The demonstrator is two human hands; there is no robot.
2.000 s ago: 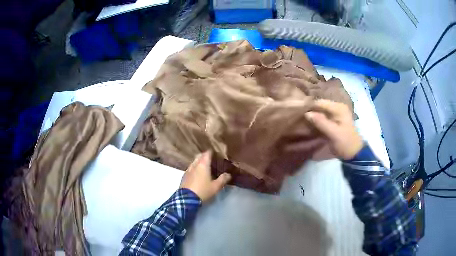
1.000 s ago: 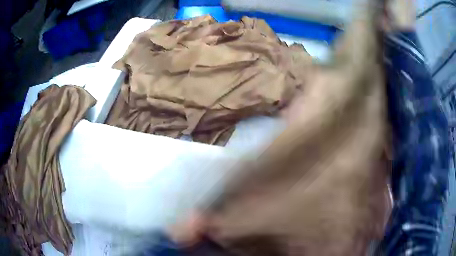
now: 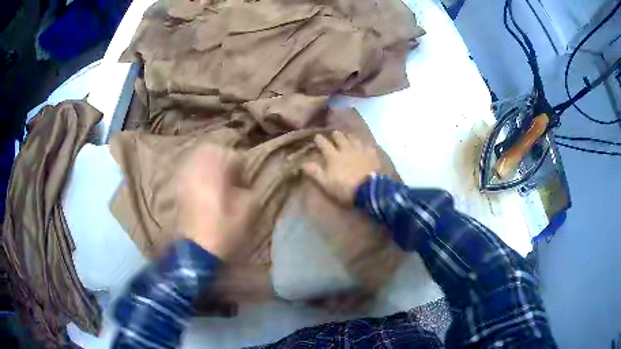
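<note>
A brown garment piece (image 3: 150,177) lies spread and wrinkled over the white padded board (image 3: 95,225), with a pale area showing through its middle. My left hand (image 3: 208,198) is blurred, over the left part of the piece; its finger state is unclear. My right hand (image 3: 342,165) rests on the piece right of centre, fingers spread on bunched cloth; whether it pinches the cloth is unclear. The near edge of the piece is blurred.
A crumpled brown heap (image 3: 272,48) lies at the far side. Long brown folds (image 3: 44,204) hang over the board's left end. The iron (image 3: 521,150) with wooden handle sits on its metal rest at right, beside a scorch stain. Dark cables run along the wall.
A piece has been pulled from the heap towards me, lifted in a blur, and laid over the board. My right hand has come down onto it. The view has shifted, showing the iron.
</note>
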